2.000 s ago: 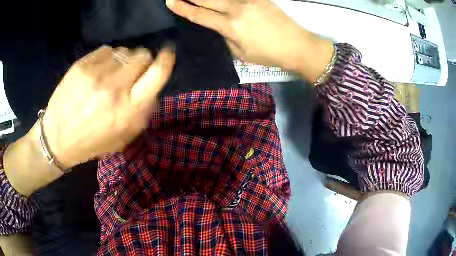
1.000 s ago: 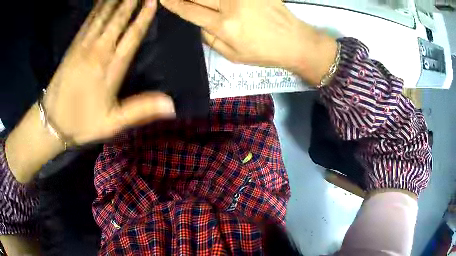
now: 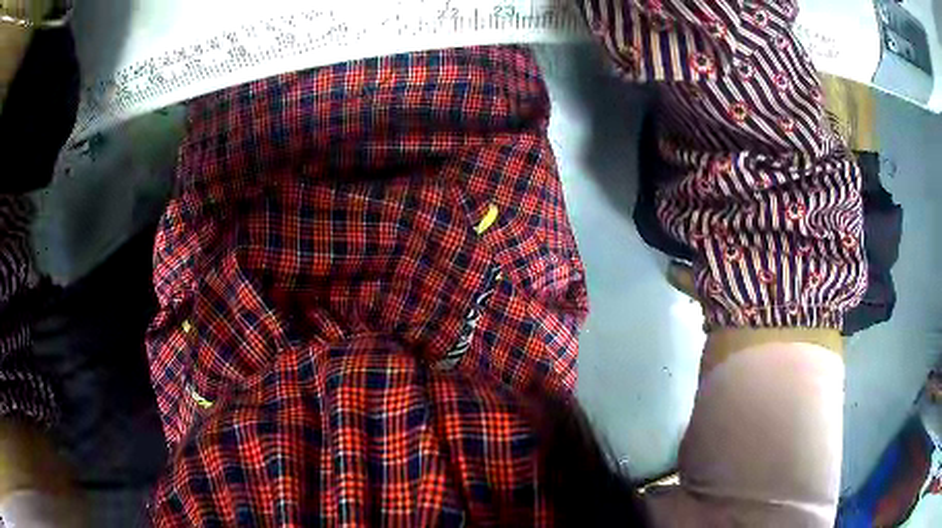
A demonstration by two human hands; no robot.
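Observation:
The white machine bed (image 3: 341, 29) crosses the top of the view, with a printed ruler scale along its front edge. Black cloth (image 3: 41, 108) hangs at the upper left edge of the picture, partly cut off. Neither of my hands can be made out. My right forearm, in a striped sleeve cover, reaches up over the bed, and the hand is beyond the top edge. Only a dark part of my left sleeve shows at the left edge. What either hand holds is hidden.
My red plaid apron (image 3: 341, 237) fills the middle below the bed. A black heap (image 3: 876, 242) lies behind my right sleeve. A control panel (image 3: 902, 39) is at the upper right. A dark area lies at lower left, and grey floor (image 3: 625, 397) shows at the right.
Both hands have left the picture. The black cloth has moved off the lap and bed front to the upper left, uncovering the ruler edge. The bed sits higher in view.

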